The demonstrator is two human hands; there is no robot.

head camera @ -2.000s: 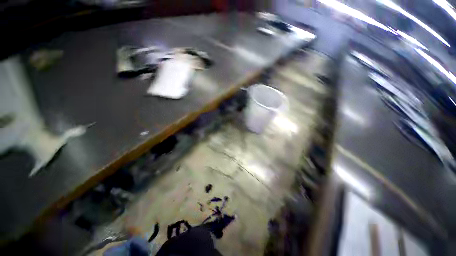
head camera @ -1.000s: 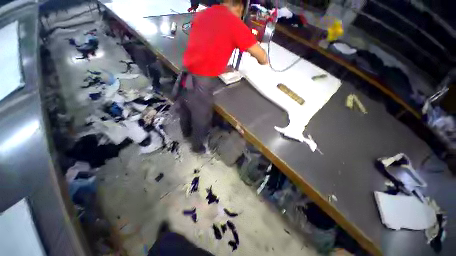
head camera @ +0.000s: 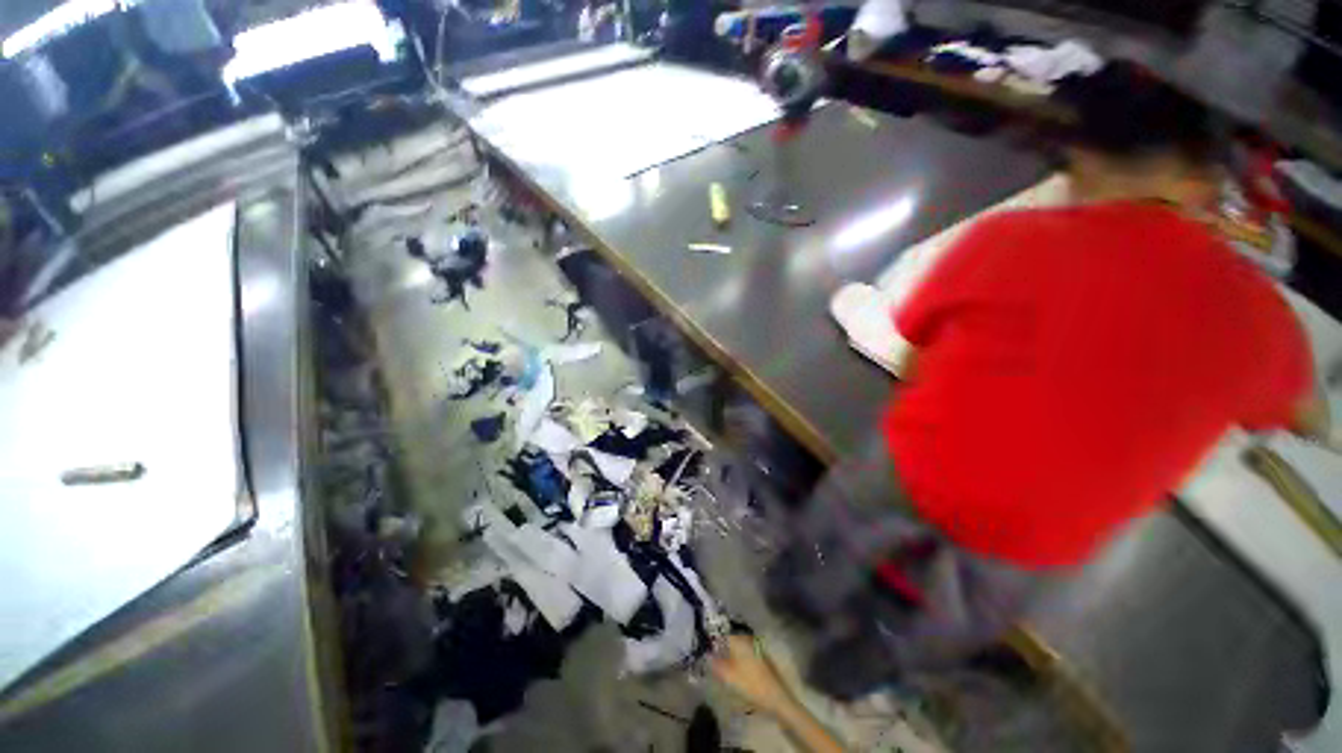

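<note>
My right hand (head camera: 743, 674) shows small and blurred at the bottom, its forearm running in from the lower edge. It appears over the scrap-littered floor; its fingers are not clear. My left hand is not in view. A heap of white and dark offcuts (head camera: 596, 566) lies on the floor in the aisle. On the left table, a lay with a white top sheet (head camera: 133, 353) carries a short lay weight (head camera: 103, 474). On the right table, a white-topped lay (head camera: 1269, 508) is partly hidden by a person and carries a yellow-brown bar (head camera: 1295, 497).
A person in a red shirt (head camera: 1096, 375) leans over the right table (head camera: 795, 346), close on my right. A cutting machine (head camera: 792, 81) stands farther along it, near another white lay (head camera: 626, 118). Dark scraps (head camera: 453, 258) lie farther down the aisle between the tables.
My view has turned and moved closer to the person in red, who now fills the right side. The left lay and far machine have come into view; the bin has left the picture.
</note>
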